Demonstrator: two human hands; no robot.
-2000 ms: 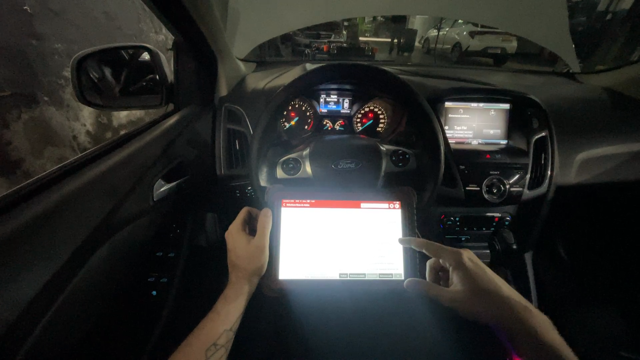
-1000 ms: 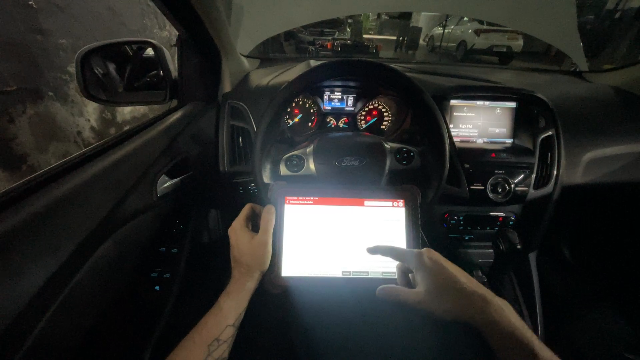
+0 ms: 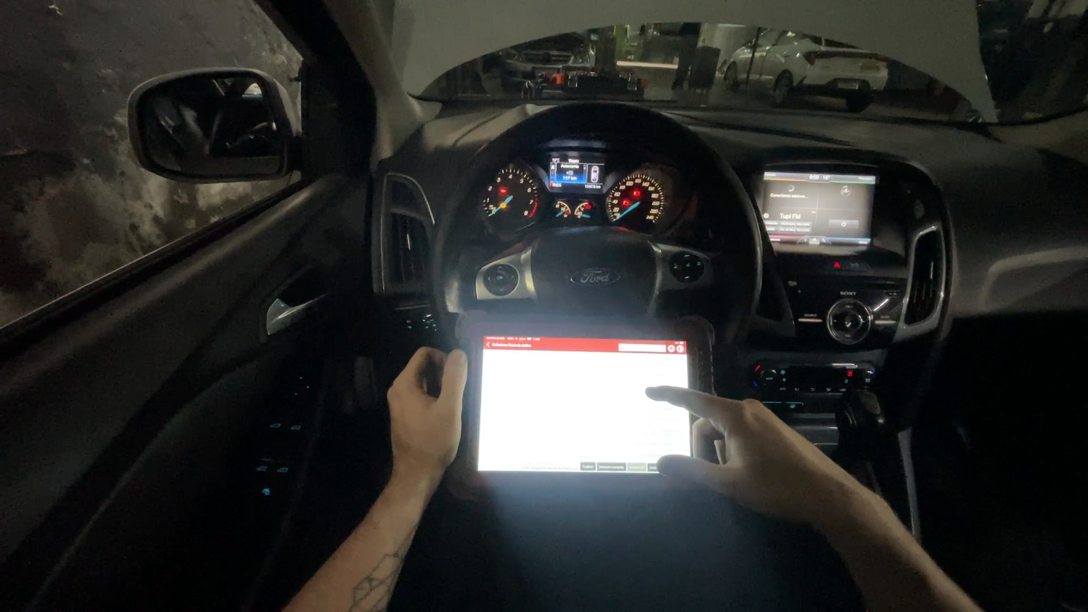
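Note:
A tablet (image 3: 578, 408) in a dark protective case stands in front of the lower steering wheel, its screen bright white with a red bar on top. My left hand (image 3: 429, 408) grips its left edge, thumb up along the case and the fingers partly hidden. My right hand (image 3: 739, 446) is over the right part of the screen, index finger extended and thumb low near the bottom buttons. Whether the fingertip touches the glass cannot be told. Nothing is held in my right hand.
Behind the tablet is a Ford steering wheel (image 3: 595, 276) with a lit instrument cluster (image 3: 578, 191). A centre display (image 3: 818, 208) and gear lever (image 3: 860, 412) are on the right. The driver's door with its handle (image 3: 291, 313) flanks the left. Through the windshield, a raised hood (image 3: 680, 13) shows.
My right index finger has moved from the tablet's right edge onto the screen area, then slightly up from its lower part. My left hand keeps its grip on the tablet.

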